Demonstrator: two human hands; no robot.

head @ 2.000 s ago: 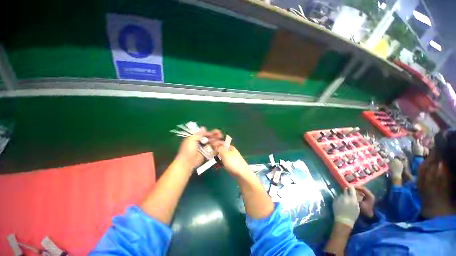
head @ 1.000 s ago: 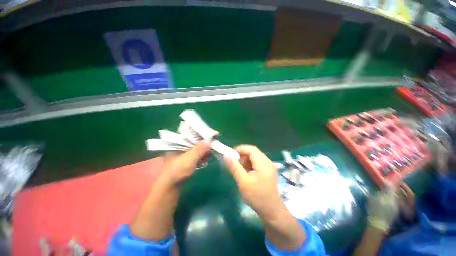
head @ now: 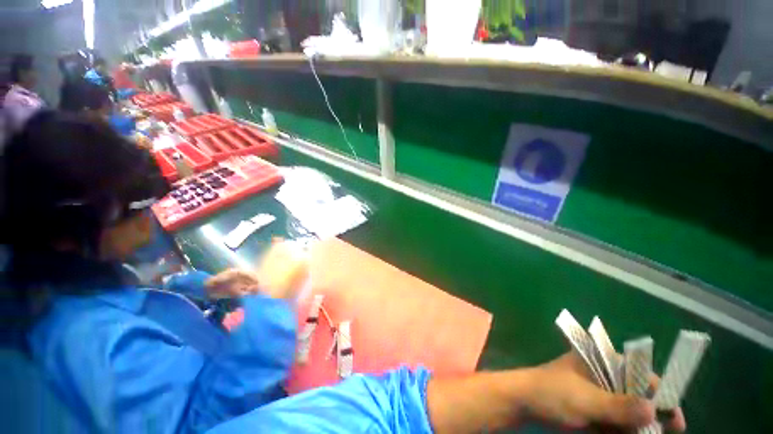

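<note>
My left hand [head: 585, 394] is at the lower right, closed around a fan of several light, perforated straps [head: 600, 352] that point upward. One strap at the right of the fan leans outward. The lower ends of the straps are hidden by my fingers and the bottom edge. My right hand cannot be made out. Two loose straps with dark bands [head: 344, 347] lie on the salmon-red mat [head: 424, 314], left of my sleeve.
A person in a blue smock [head: 127, 339] sits close at left, one hand blurred over the mat. Beyond are a red tray with dark pieces [head: 254, 180], more red trays, clear plastic bags [head: 326, 208] and light strips [head: 248, 229] on the green bench. A shelf runs above.
The view has swung left, bringing in the neighbour and trays there. My left hand still holds the fanned straps, now at the lower right. My right hand has left the visible picture.
</note>
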